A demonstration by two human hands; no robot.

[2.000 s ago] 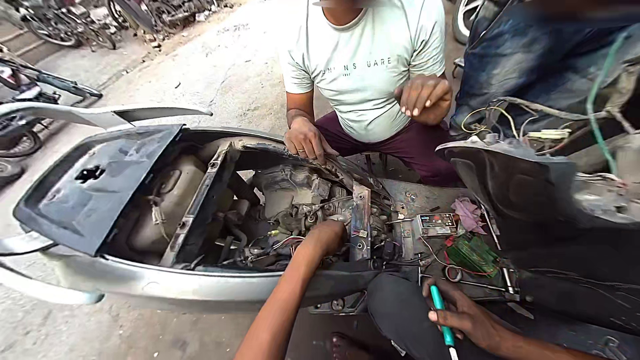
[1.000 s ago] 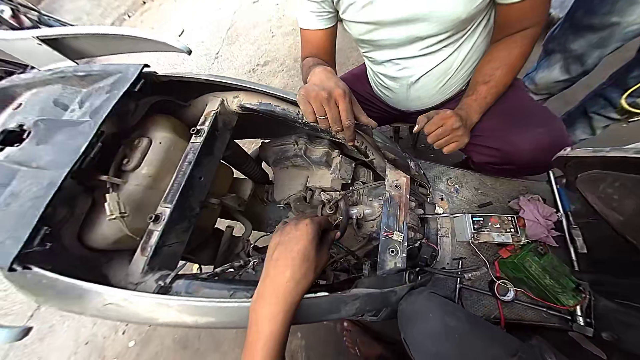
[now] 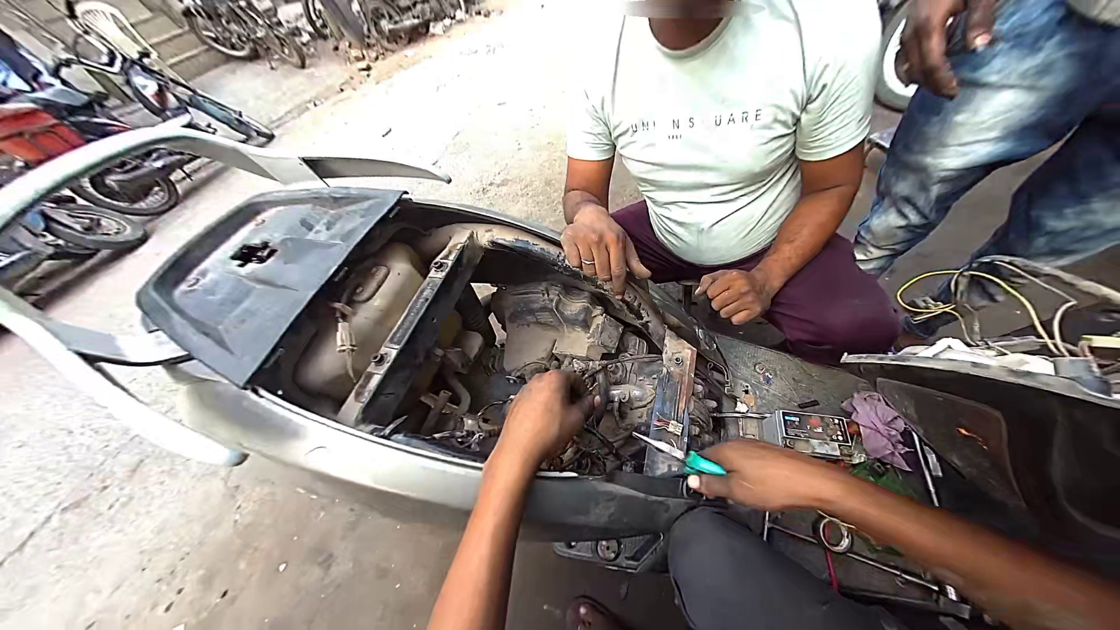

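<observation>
A scooter with its seat off shows its open engine bay (image 3: pixel 569 324), bounded by a silver side panel (image 3: pixel 350 446). My left hand (image 3: pixel 544 416) reaches into the bay among wires and engine parts; its fingertips are partly hidden, and whether they grip anything is unclear. In my right hand (image 3: pixel 757 474) is a tool with a teal handle (image 3: pixel 704 465) and a pale, narrow tip, pointing left over the rusty metal cross bracket (image 3: pixel 672 394). Beside that bracket's lower end a small wire connector (image 3: pixel 669 425) shows.
On the footboard lie a boxed electrical unit (image 3: pixel 814 430), a pink cloth (image 3: pixel 878 427), a roll of tape (image 3: pixel 834 533) and metal rods. A person in a light T-shirt (image 3: pixel 717 131) sits opposite, one hand on the frame edge. Another person in jeans (image 3: pixel 980 131) stands at right.
My right hand, out of view one second ago, is now over the bay's right end with the teal-handled tool. My left hand stays in the bay. The view has swung up and back.
</observation>
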